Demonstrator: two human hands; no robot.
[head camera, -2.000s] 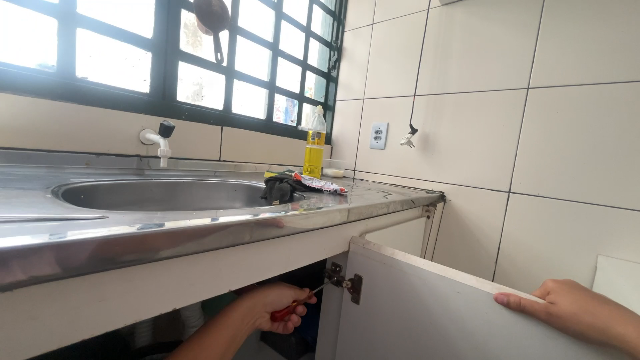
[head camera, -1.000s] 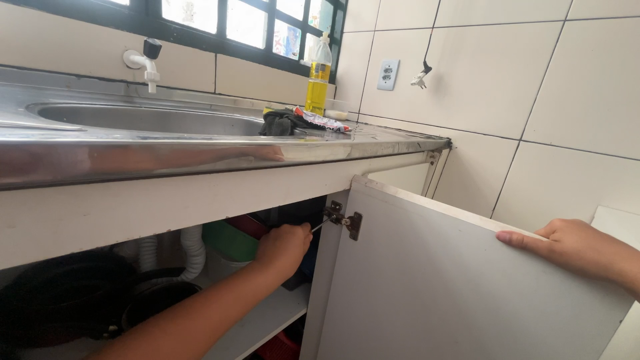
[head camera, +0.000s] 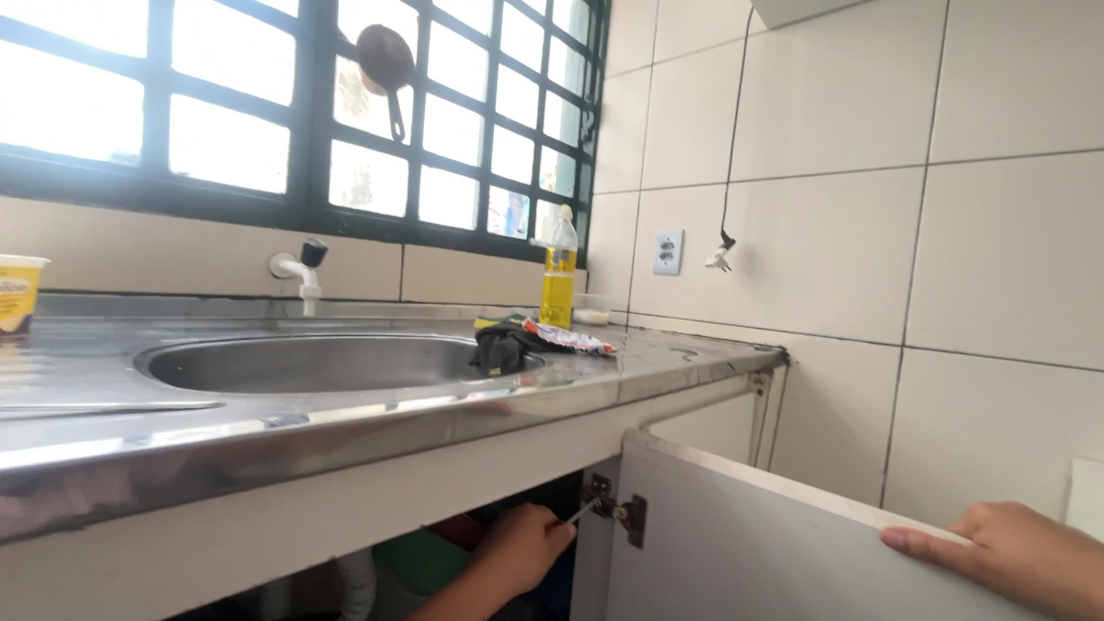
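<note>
My left hand (head camera: 524, 552) reaches into the cabinet under the sink, closed around a screwdriver whose thin metal shaft (head camera: 583, 511) shows past the fingers. Its tip meets the metal hinge (head camera: 601, 494) on the cabinet's side panel; the handle is hidden in my hand. The other part of the hinge is fixed to the inner face of the pale cabinet door (head camera: 759, 543), which stands open. At the right, my right hand (head camera: 992, 539) grips the door's top edge, with the thumb lying along it.
Above is a steel countertop with a sink basin (head camera: 319, 364), a dark cloth (head camera: 500, 347), a crumpled wrapper (head camera: 569, 338) and a bottle of yellow liquid (head camera: 559, 289). A white tap (head camera: 302, 276) juts from the wall. Inside the cabinet are a corrugated pipe (head camera: 355, 582) and a green item (head camera: 418, 559).
The red screwdriver handle seen two seconds ago is now covered by my left hand. My right hand stays on the door's top edge. The view has tilted up since one second ago.
</note>
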